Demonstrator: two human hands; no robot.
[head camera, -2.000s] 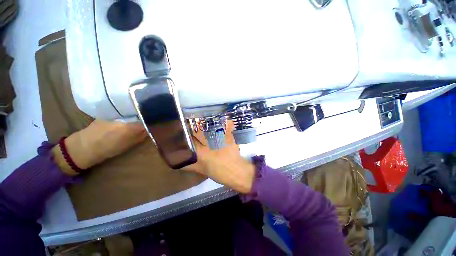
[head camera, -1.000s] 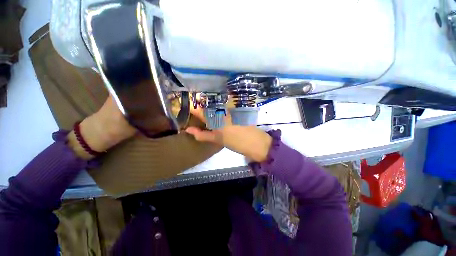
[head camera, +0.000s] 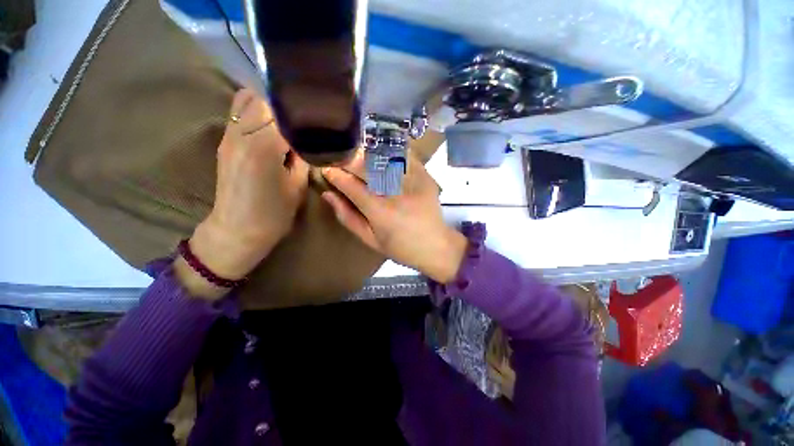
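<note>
A khaki-brown garment panel (head camera: 148, 131) lies on the white table, under both hands. A silvery toothed line, like a metal zipper (head camera: 83, 77), runs along its far left edge. My left hand (head camera: 261, 187) presses and pinches the cloth by the needle area, fingers bent. My right hand (head camera: 405, 222) has its thumb and finger on the cloth close beside the left fingertips, just below the grey ribbed guide (head camera: 386, 172). The needle and presser foot are hidden behind the dark glossy cover (head camera: 313, 78).
The white sewing machine head (head camera: 601, 52) with a blue stripe and tension assembly (head camera: 492, 91) fills the top. A smartphone-like black rectangle (head camera: 555, 183) lies right of the needle area. A red stool (head camera: 646, 320) and a blue bin (head camera: 757, 283) stand at the right, beyond the table edge.
The view has moved closer to the needle area. The panel has turned, so its toothed edge shows at the upper left. My left hand has turned with fingers pointing up, nearer my right.
</note>
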